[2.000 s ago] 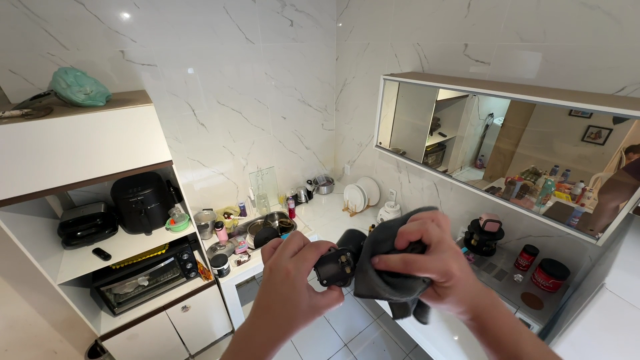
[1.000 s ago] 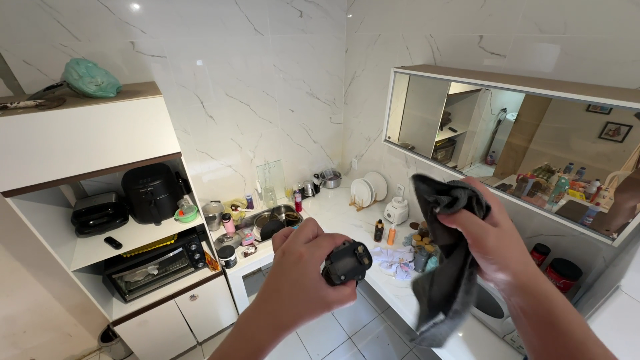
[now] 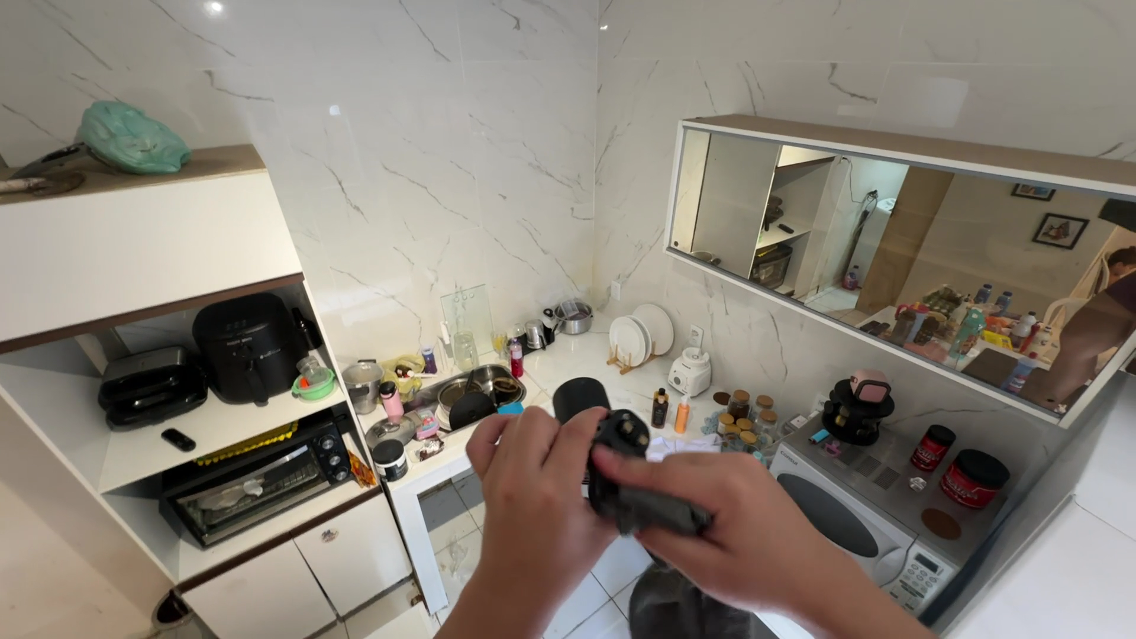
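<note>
A black camera-like device [image 3: 581, 399] with a round barrel and metal contacts is between my hands at the lower middle. My left hand [image 3: 541, 488] grips it from the left, fingers curled over its body. My right hand [image 3: 728, 524] presses a dark grey cloth [image 3: 666, 510] against its right side, and more of the cloth [image 3: 679, 603] hangs below, blurred. The exact kind of device cannot be told, since my fingers cover much of it.
Beyond my hands, a counter holds a sink [image 3: 497, 386] with pans, white plates [image 3: 630, 342], a blender base [image 3: 690, 371] and jars [image 3: 741, 408]. A microwave [image 3: 825, 515] stands right, under a mirrored wall cabinet [image 3: 887, 257]. Shelves at left hold an air fryer [image 3: 248, 342] and a toaster oven [image 3: 266, 488].
A second ago my right hand held the cloth up, apart from the device. Now hand and cloth have come left and down onto the device, which both hands touch.
</note>
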